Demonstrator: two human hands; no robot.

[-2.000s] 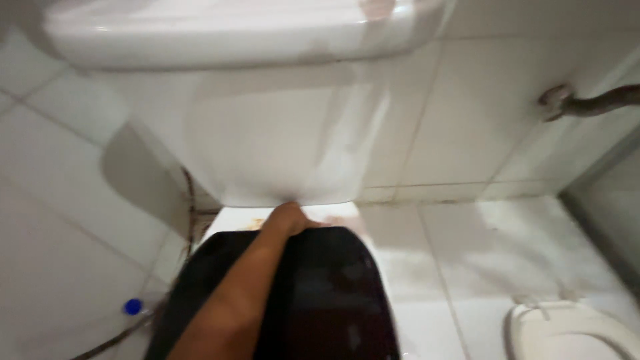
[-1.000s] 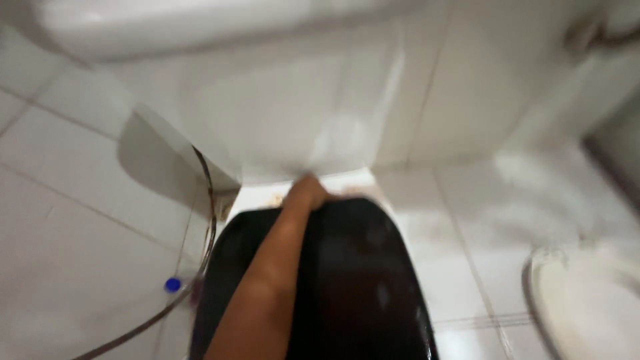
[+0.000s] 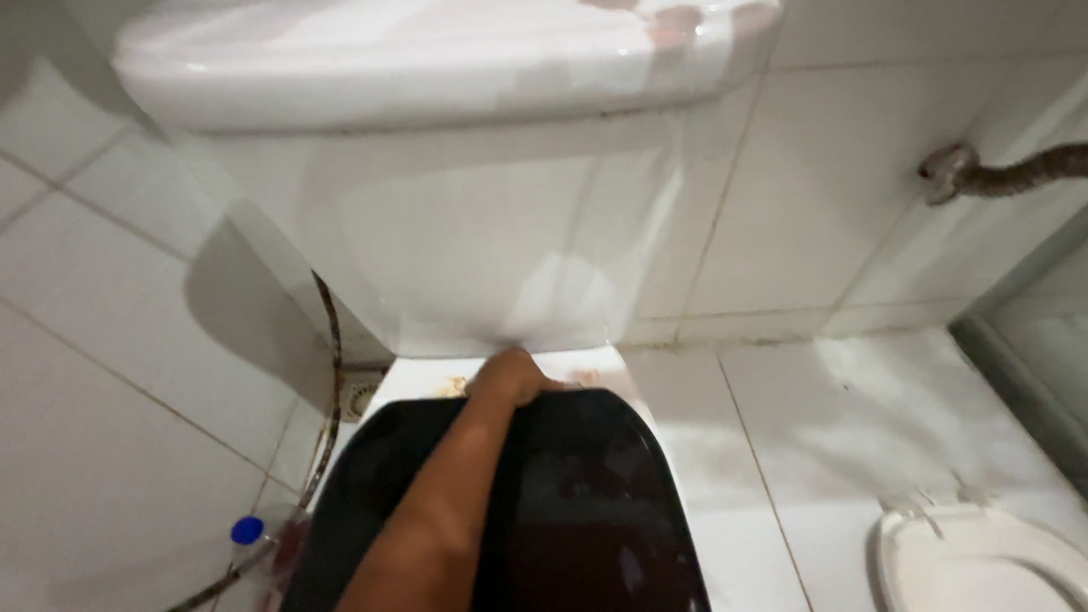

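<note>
A forearm, which looks like my left, reaches over the black toilet lid (image 3: 586, 510). My left hand (image 3: 510, 374) is bent down at the rear edge of the lid, on the white ceramic ledge (image 3: 416, 374) below the cistern (image 3: 476, 229). Its fingers are mostly hidden, so whether it grips anything does not show. Brownish stains mark the ledge on both sides of the hand. The cistern's white lid (image 3: 408, 76) has reddish reflections or marks at its upper right. My right hand is out of view.
A dark flexible hose (image 3: 334, 340) runs down the left side, past a floor drain (image 3: 361, 399) and a clear bottle with a blue cap (image 3: 246, 530). At lower right a white toilet seat (image 3: 943, 552) lies on the tiled floor. A corrugated metal hose (image 3: 1020, 174) joins the right wall.
My left hand stays at the rear edge of the black lid in all frames. Only the view has shifted somewhat.
</note>
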